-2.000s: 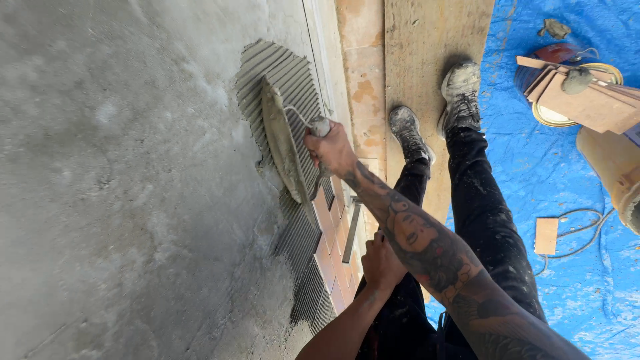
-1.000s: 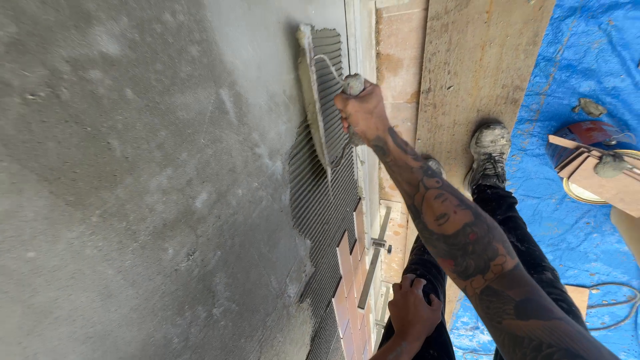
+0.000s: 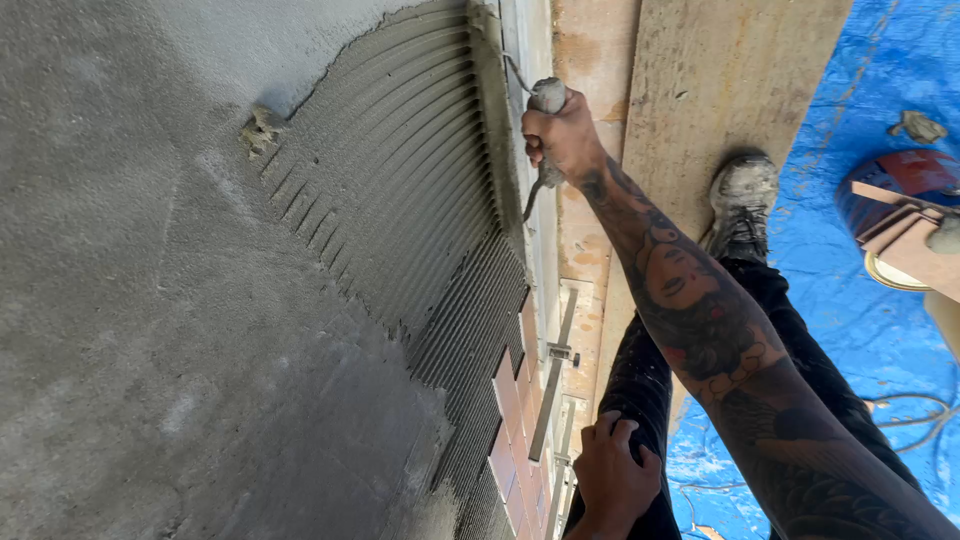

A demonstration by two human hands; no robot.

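Observation:
My right hand (image 3: 562,139) is closed around the mortar-covered handle of a notched trowel (image 3: 495,127). The trowel's long blade stands edge-on against the wall, at the edge of a patch of combed gray adhesive (image 3: 390,150) with curved ridges. Below the blade, straighter ridges run down beside several reddish-brown tiles (image 3: 510,405) set on the wall. My left hand (image 3: 619,469) rests on my left leg with its fingers bent, holding no object. A lump of adhesive (image 3: 262,131) clings to the wall at the patch's left end.
Metal bars with a clamp (image 3: 559,352) lie along the tiles' edge. My shoe (image 3: 744,195) stands on a wooden board (image 3: 712,90) beside a blue tarp (image 3: 802,217). Loose tiles (image 3: 907,232) rest on a bucket (image 3: 862,195) at the right; a hose or cable (image 3: 915,397) lies below.
My right hand has drawn the trowel to the wall's edge, and the ridged adhesive covers a wider area. My left hand stays on my leg since the last frame. The view has shifted closer.

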